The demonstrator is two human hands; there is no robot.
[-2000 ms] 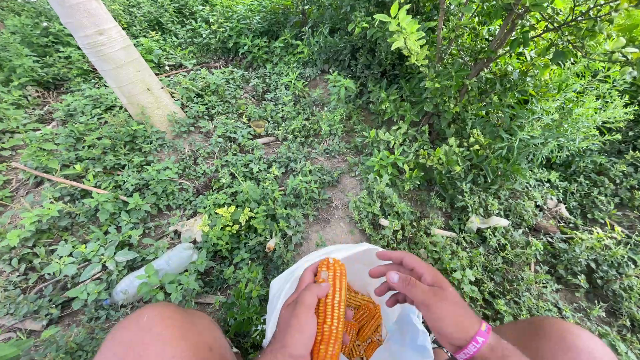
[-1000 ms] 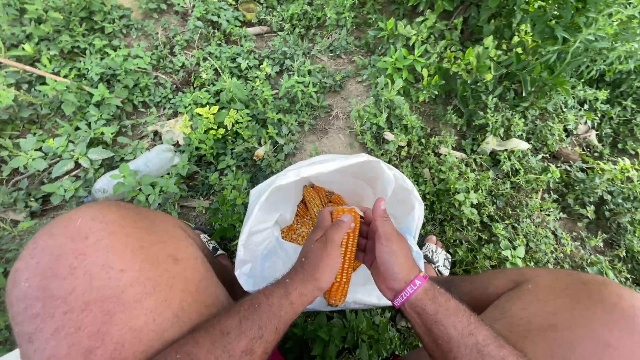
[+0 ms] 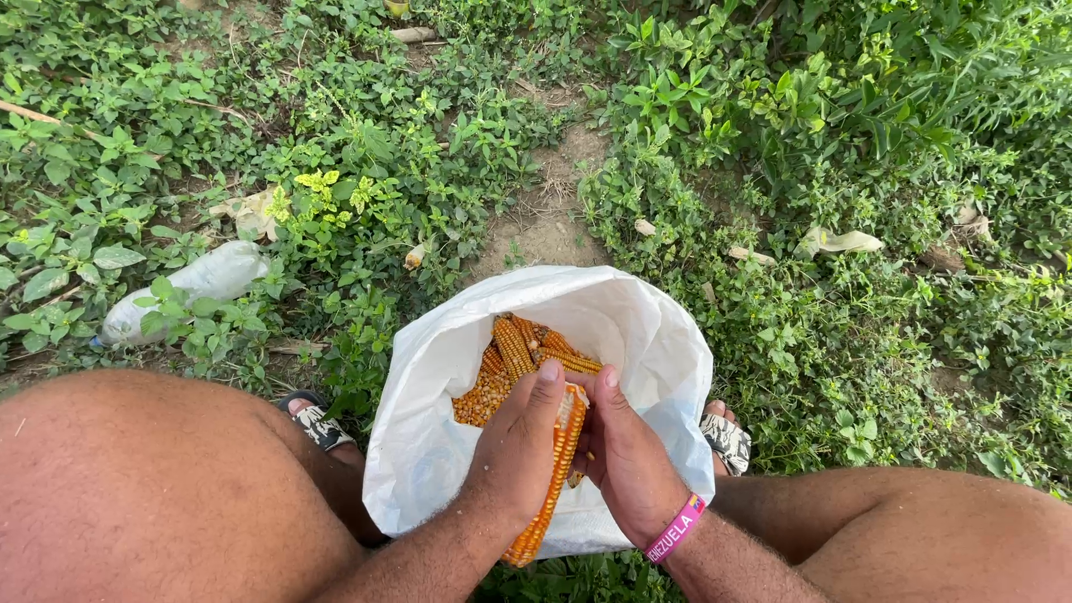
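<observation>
An ear of dried orange corn (image 3: 548, 494) slants over the near side of a white woven sack (image 3: 402, 419), its top end showing bare cob. My left hand (image 3: 521, 435) is closed around its left side, thumb near the top. My right hand (image 3: 624, 452), with a pink wristband, touches the ear's upper right side; its fingers are partly hidden behind the ear and the thumb points up. Inside the open sack lie several corn ears (image 3: 512, 345) and loose kernels (image 3: 481, 400).
The sack stands between my bent knees and sandalled feet (image 3: 727, 440). A clear plastic bottle (image 3: 188, 289) lies in low weeds at the left. Dry husks (image 3: 846, 241) lie at the right, and bare soil (image 3: 553, 226) shows beyond the sack.
My right hand, apart from the ear two seconds ago, has come in against it. The ear now leans with its lower end toward me. The view has tilted down.
</observation>
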